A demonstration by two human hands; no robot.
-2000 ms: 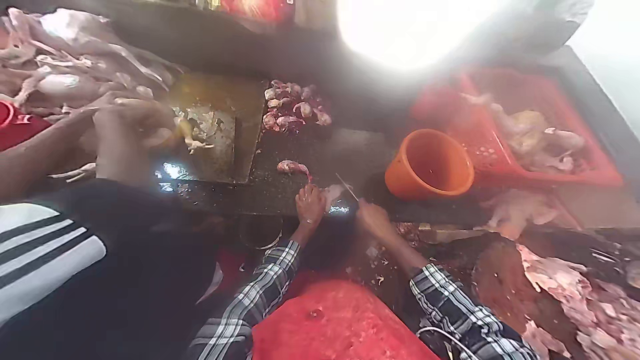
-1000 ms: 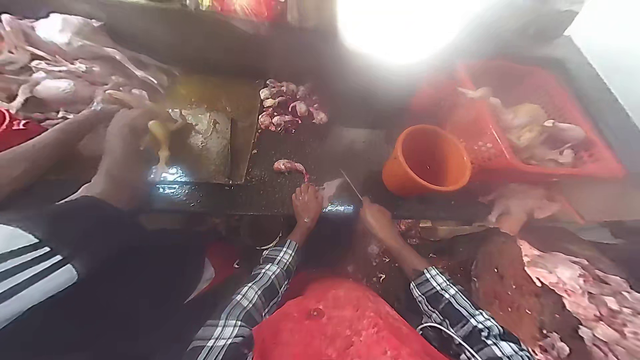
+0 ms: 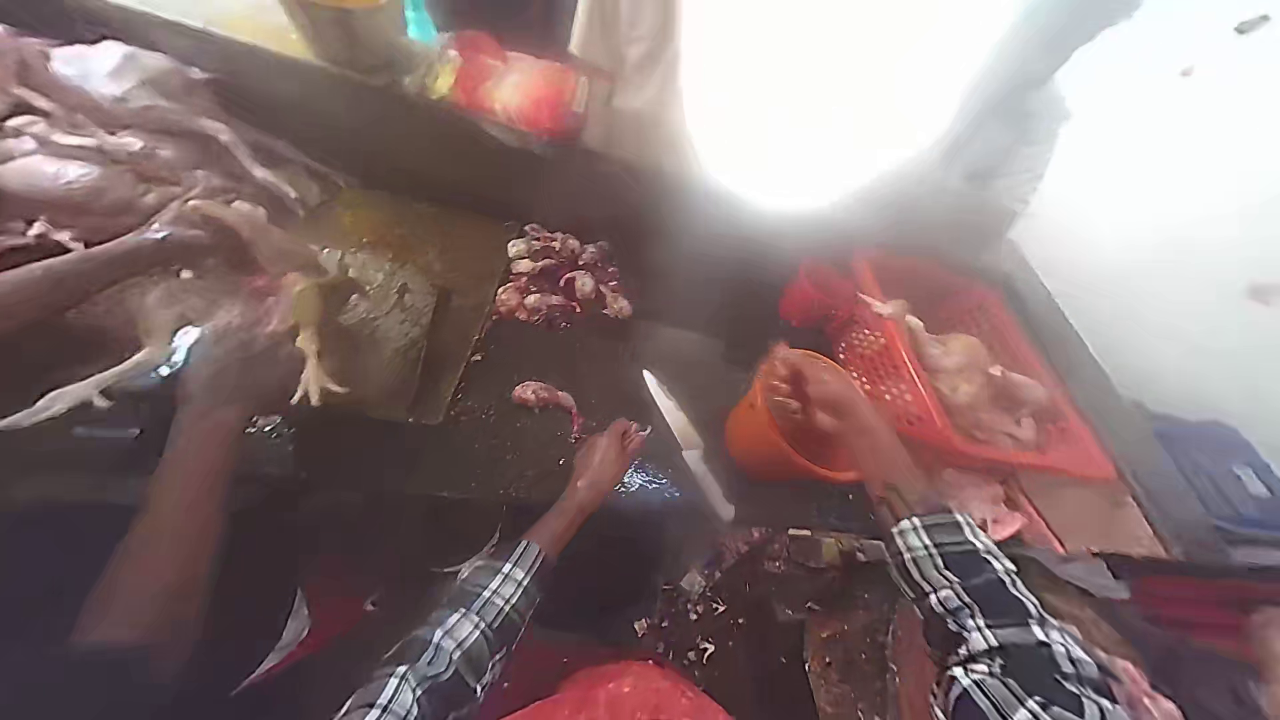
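Observation:
A white-handled knife point(image 3: 690, 445) lies on the dark wet counter between my hands. My left hand point(image 3: 605, 460) rests low over the counter, fingers curled near a small pale scrap; whether it grips anything is unclear. Beside its fingertips, to the upper left, lies a single pinkish organ piece point(image 3: 543, 396) with a thin red strand. Farther back sits a pile of poultry organ pieces point(image 3: 560, 277). Over the mouth of an orange plastic bucket point(image 3: 750, 440) is my right hand point(image 3: 815, 390), off the knife; its fingers are blurred.
An orange perforated crate point(image 3: 1060, 440) with a plucked chicken point(image 3: 970, 375) stands right of the bucket. At the left, a co-worker's arms point(image 3: 190, 480) handle a chicken beside a worn board point(image 3: 390, 320), near heaped plucked birds point(image 3: 80, 180). Scraps point(image 3: 705, 640) lie below the counter edge.
My right hand has let go of the knife, which now lies on the counter, and has moved right to the bucket. My left hand stays near the organ piece. The co-worker's arms have moved.

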